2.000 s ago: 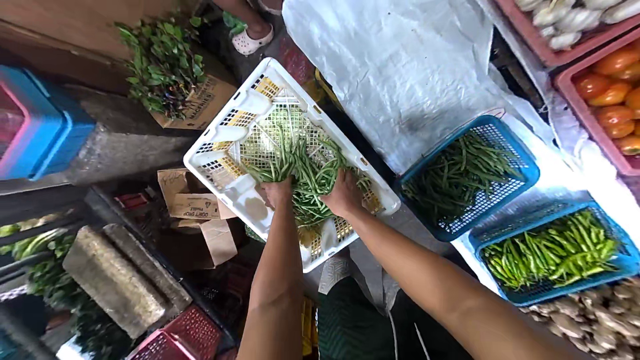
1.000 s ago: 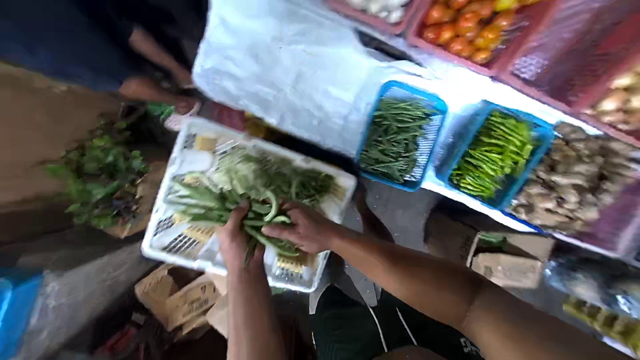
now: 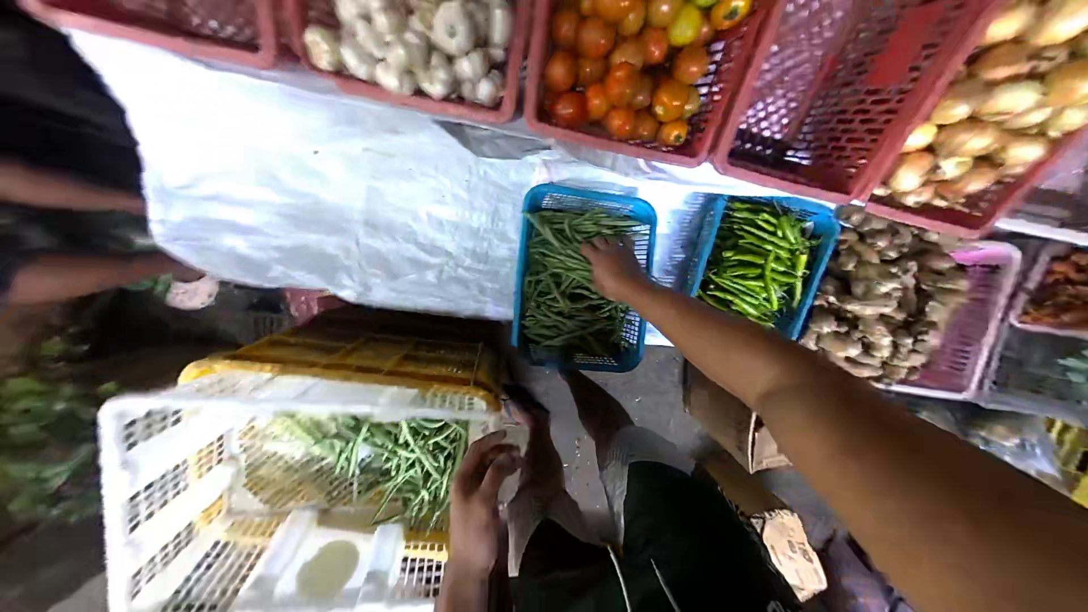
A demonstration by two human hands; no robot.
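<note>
My right hand (image 3: 614, 265) rests on the green beans (image 3: 565, 285) in a blue plastic basket (image 3: 648, 255) on the sheet-covered table; its fingertips are partly lost among the beans, so its hold is unclear. Low in the view, my left hand (image 3: 483, 493) is beside the right rim of a white plastic crate (image 3: 115, 476), fingers curled; whether it grips the rim cannot be told. More green beans (image 3: 425, 459) and pale leafy greens (image 3: 314, 433) lie inside that crate. Green chili peppers (image 3: 756, 263) fill a second blue basket (image 3: 818, 255) to the right.
Red crates along the top hold garlic (image 3: 425, 51), tomatoes (image 3: 629, 76) and onions (image 3: 986, 110). Ginger (image 3: 884, 297) lies in a pink crate (image 3: 965, 323) at right. A yellow crate (image 3: 357, 361) stands by the white one. Another person's arm (image 3: 76, 276) shows at left, near the white sheet (image 3: 323, 187).
My right hand has left the white crate and reached onto the beans in the blue basket. My left hand has moved to the white crate's right side. The view has swung toward the table.
</note>
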